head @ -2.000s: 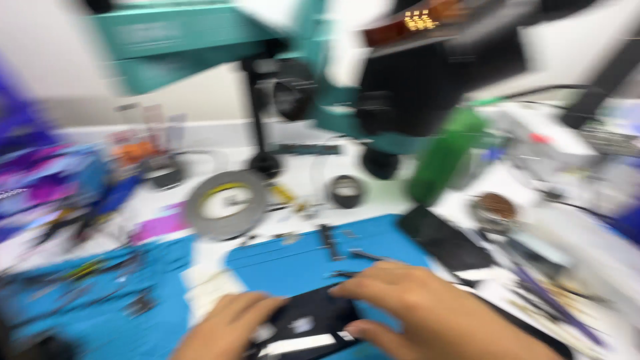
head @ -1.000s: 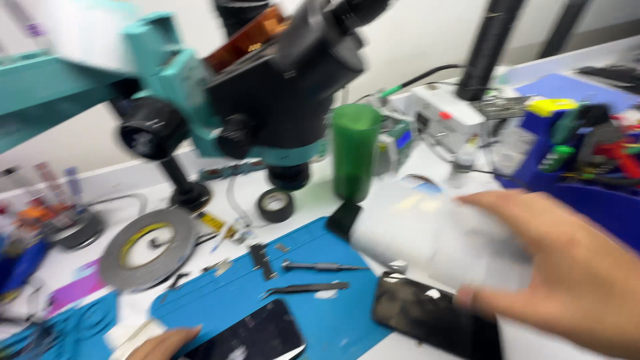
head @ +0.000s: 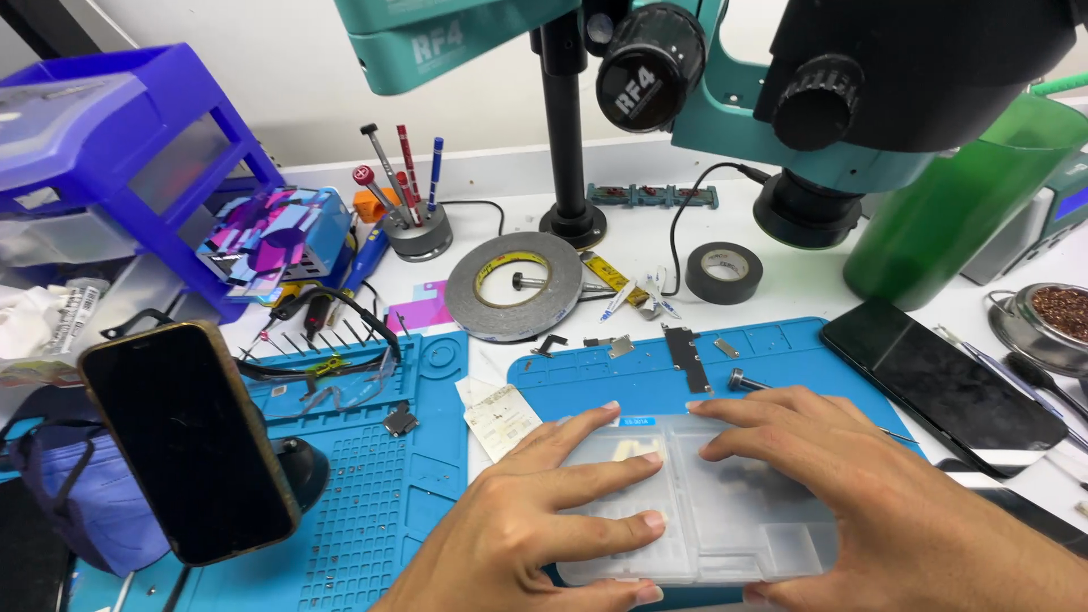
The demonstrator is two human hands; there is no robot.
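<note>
A translucent plastic compartment case [head: 680, 510] lies on the blue silicone repair mat [head: 612, 374], with small pale items visible through its lid. My left hand [head: 544, 518] spreads its fingers over the case's left half, thumb at the near edge. Around the right side curls my right hand [head: 850, 484], fingertips on the far edge and thumb at the near corner. Both hands hold the case. Beyond it lie a dark phone part [head: 687, 359], small metal shields [head: 621, 346] and a screwdriver [head: 748, 381], partly hidden by my right hand.
A microscope [head: 807, 102] overhangs the back. A phone on a stand [head: 189, 442] and safety glasses [head: 340, 365] are at left, a black phone [head: 939, 382] at right. Behind the mat are a grey tape roll [head: 514, 319], black tape [head: 723, 293], a green tumbler [head: 952, 204] and a screwdriver holder [head: 418, 234].
My right hand has brought the translucent case from the right onto the mat. My left hand, earlier by the phone on the mat, now rests on the case. The view has swung left.
</note>
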